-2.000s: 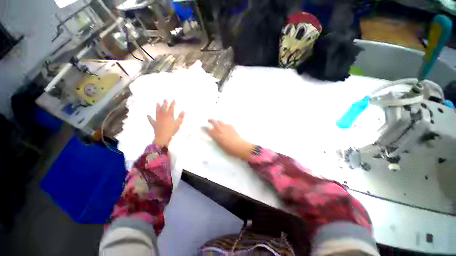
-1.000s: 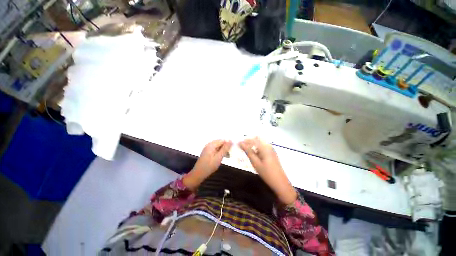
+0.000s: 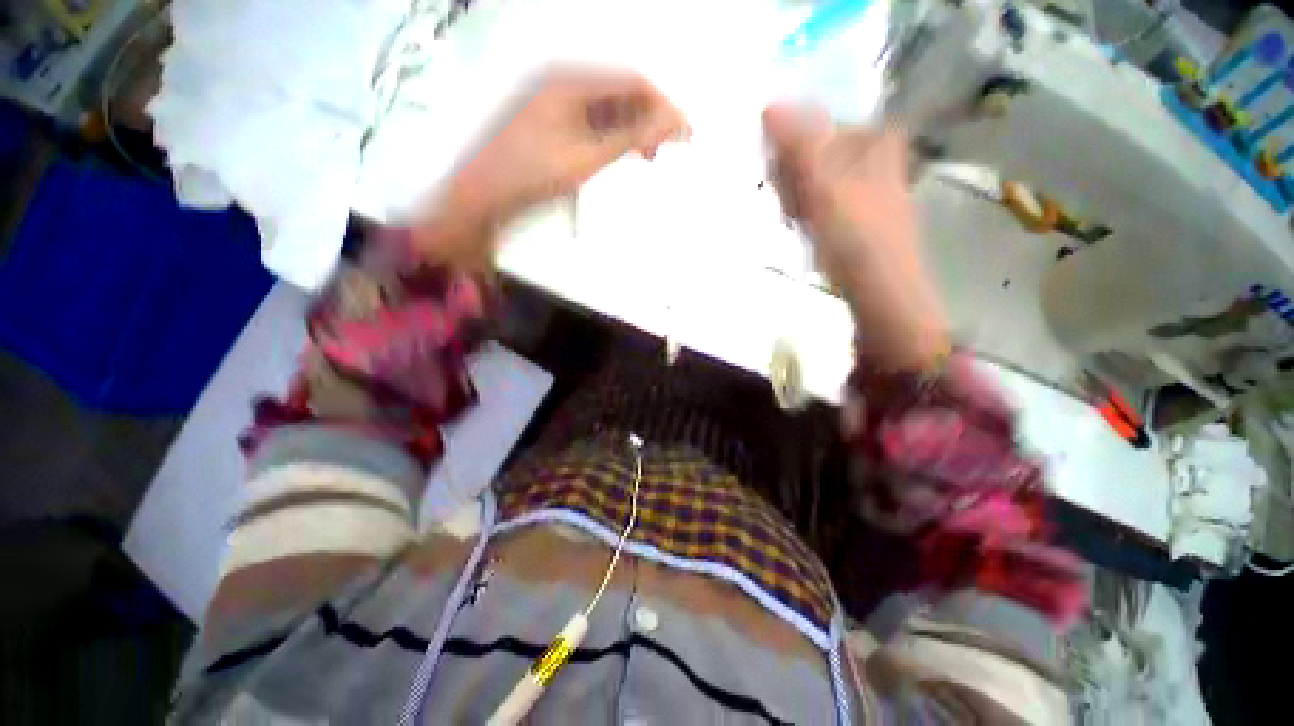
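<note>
A bright white fabric panel lies between my hands and hangs over the table's front edge, its lower right corner curled. Glare hides most of its outline. My left hand pinches its upper left part with closed fingertips. My right hand, motion-blurred, grips its right part with thumb and fingers. The sewing machine stands right of my right hand; its needle area is blurred and partly hidden. A light-blue plastic piece shows at the top, above my right hand.
A white fabric stack overhangs the table at the left, above a blue bin. Orange-red snips and a small white bundle lie at the right table end. Yellow-orange scissor handles show under the machine arm.
My hands have moved up and apart from close together near the table's front edge, and the white panel is now held between them. The view has shifted down towards my lap.
</note>
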